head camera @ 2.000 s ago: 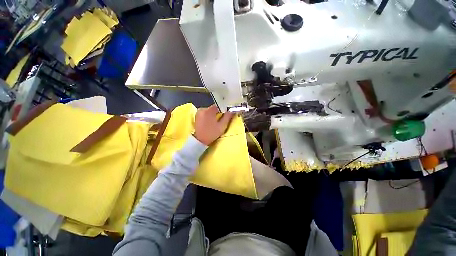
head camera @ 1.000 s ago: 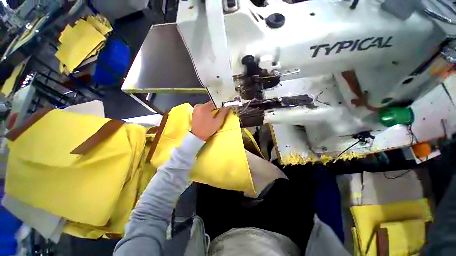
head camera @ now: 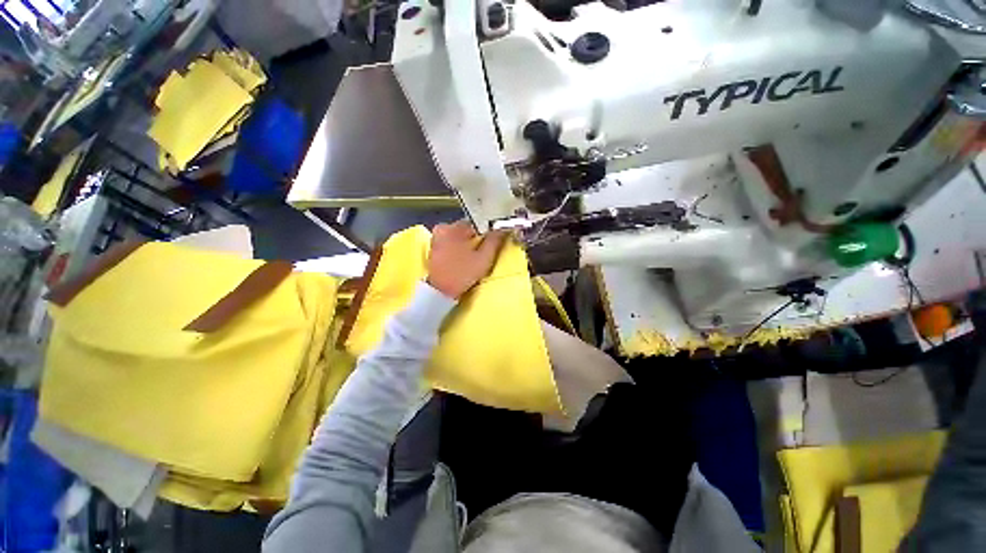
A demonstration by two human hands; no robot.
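A yellow bag panel (head camera: 492, 340) hangs from the needle area of the white sewing machine (head camera: 649, 54), its top edge at the presser foot (head camera: 517, 225). A grey-beige lining (head camera: 582, 373) shows at its lower right. My left hand (head camera: 465, 259) lies on the panel's top edge, just left of the needle, with the fingers bent over the cloth. My right hand is not in view; only a dark sleeve (head camera: 951, 486) shows at the lower right edge.
A large yellow stack (head camera: 173, 367) with brown strips lies at the left. A metal-topped table (head camera: 373, 140) stands beyond the machine. More yellow pieces (head camera: 200, 108) lie by a blue crate (head camera: 268, 146). A second stack (head camera: 811, 486) is at the lower right. A green part (head camera: 865, 244) is on the machine.
The view has shifted a little. My left hand and the yellow panel stay almost in the same place at the needle.
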